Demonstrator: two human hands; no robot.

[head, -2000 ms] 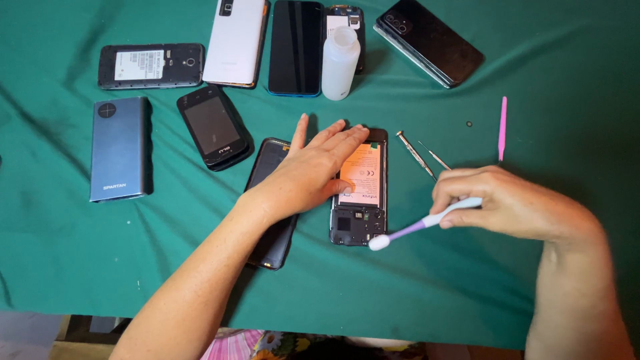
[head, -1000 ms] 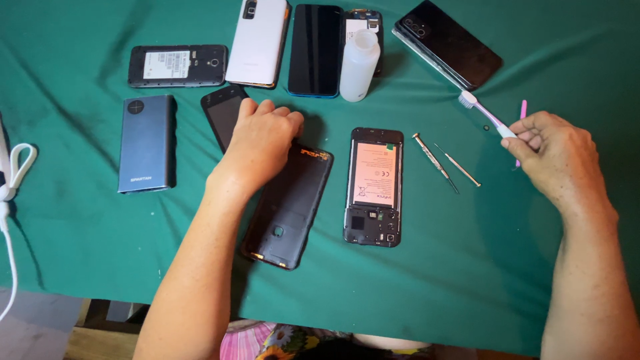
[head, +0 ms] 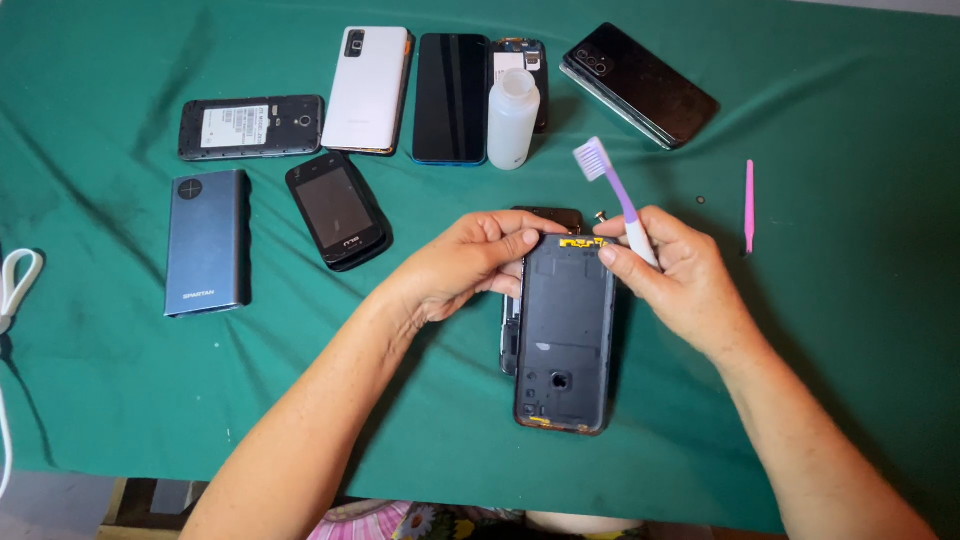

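My left hand [head: 487, 259] grips the top left edge of a dark phone back cover [head: 568, 315], whose inner side faces up. At its top right corner my right hand [head: 664, 274] pinches the cover, and a purple and white toothbrush [head: 622, 191] lies in the same hand, bristles pointing up and left. The cover is held over an opened phone [head: 510, 341], which shows only at its left side and top. A small screwdriver's end [head: 601, 217] shows by my right fingertips; the rest of it is hidden.
Behind my hands stand a translucent plastic bottle [head: 514, 124], a white phone [head: 366, 90], a dark-screened phone [head: 451, 97] and a black phone [head: 652, 86]. To the left lie a blue power bank [head: 205, 244], a small black phone [head: 337, 210] and an opened phone [head: 289, 127]. A pink tool [head: 749, 202] lies right.
The back cover has moved right from the cloth beside the opened phone and now overlaps it, held in both hands. My right hand has come inward with the toothbrush.
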